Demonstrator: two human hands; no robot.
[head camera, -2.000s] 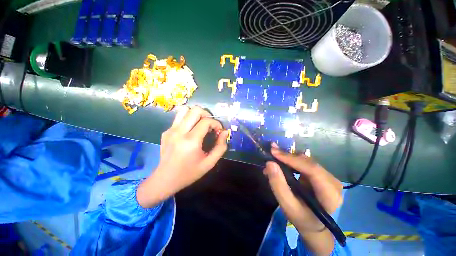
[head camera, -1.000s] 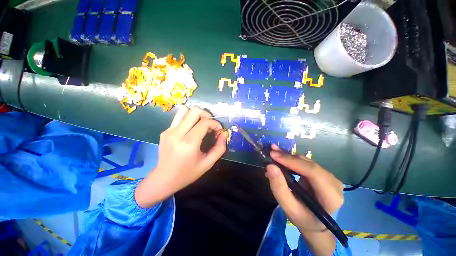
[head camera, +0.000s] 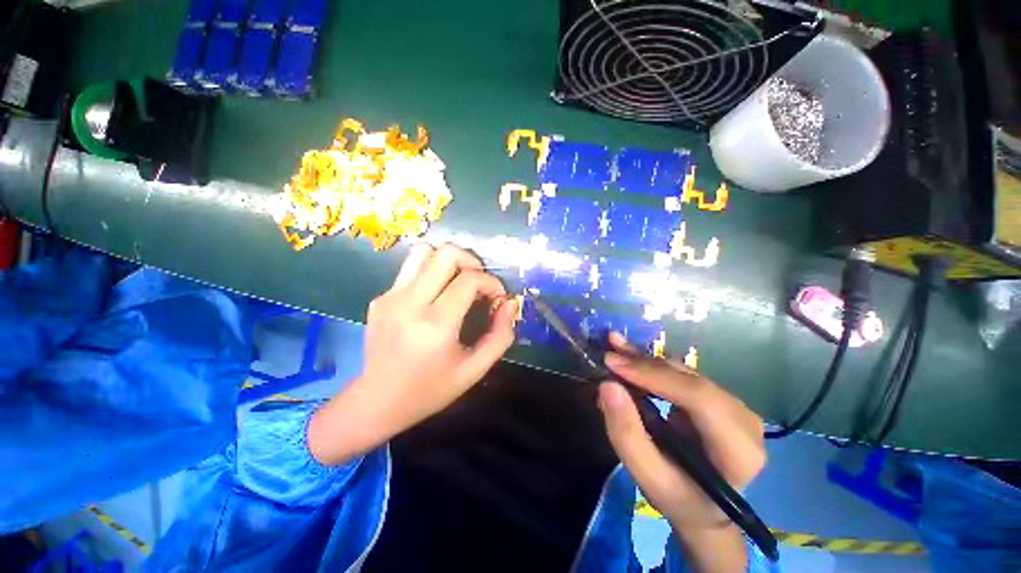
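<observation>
Blue circuit boards lie in paired rows on the green bench, with orange hooked flex cables sticking out on both sides. My left hand pinches a small orange flex cable at the left edge of the nearest row; the fingers hide most of it. My right hand holds the black soldering iron like a pen, its thin metal tip at the nearest row's upper left end, close to my left fingertips. Glare covers part of the third row. A pile of loose flex cables lies left of the boards.
A fume fan and a white cup of silvery granules stand behind the boards. The black soldering station, its cables and a pink item are at right. Bare blue boards and a green-rimmed reel are at left.
The whole view has shifted slightly, moving the bench items a little right and down. Both hands keep their grips, and the iron's tip stays at the nearest row's left end.
</observation>
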